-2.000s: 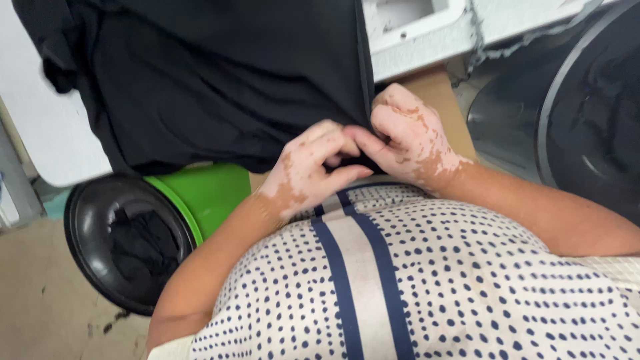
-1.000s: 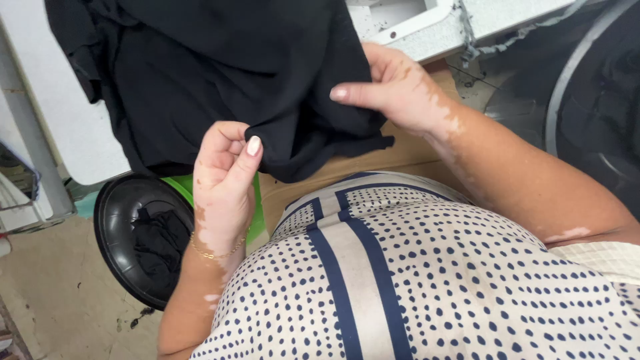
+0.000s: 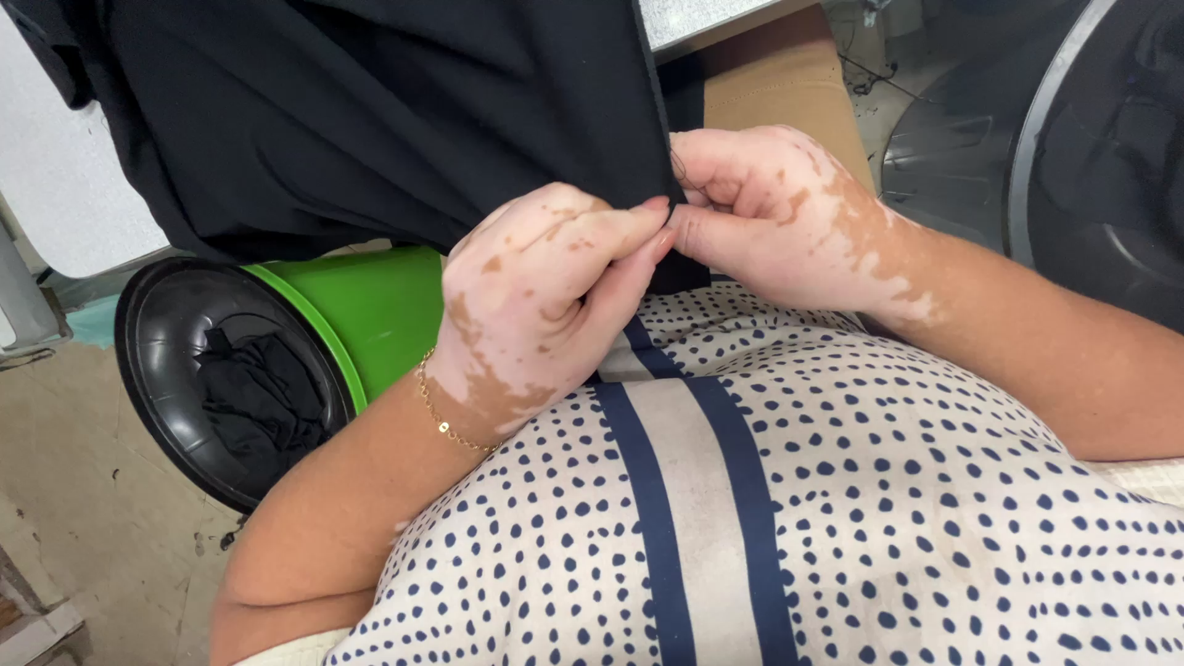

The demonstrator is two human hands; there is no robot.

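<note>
Black fabric (image 3: pixel 398 111) drapes over the white table and hangs off its near side toward my lap. My left hand (image 3: pixel 546 296), with a thin gold chain bracelet at the wrist, pinches the cloth's right edge between thumb and index finger. Right beside it, my right hand (image 3: pixel 777 217) pinches the same edge, its thumb almost touching the left fingertips. The other fingers of my right hand curl partly behind the edge. Loose dark threads show near the pinched spot.
The white table (image 3: pixel 55 157) lies beyond the cloth. At lower left stands a green bin (image 3: pixel 384 314) beside a black round lid or basin (image 3: pixel 162 370) holding dark cloth (image 3: pixel 264 393). Brown cardboard (image 3: pixel 786 102) is behind my right hand, and a large dark glossy container (image 3: pixel 1110 157) at right.
My hands were apart on the fabric one second ago; now they have come together at its edge. The cloth's edge hangs straighter between them. The view is closer.
</note>
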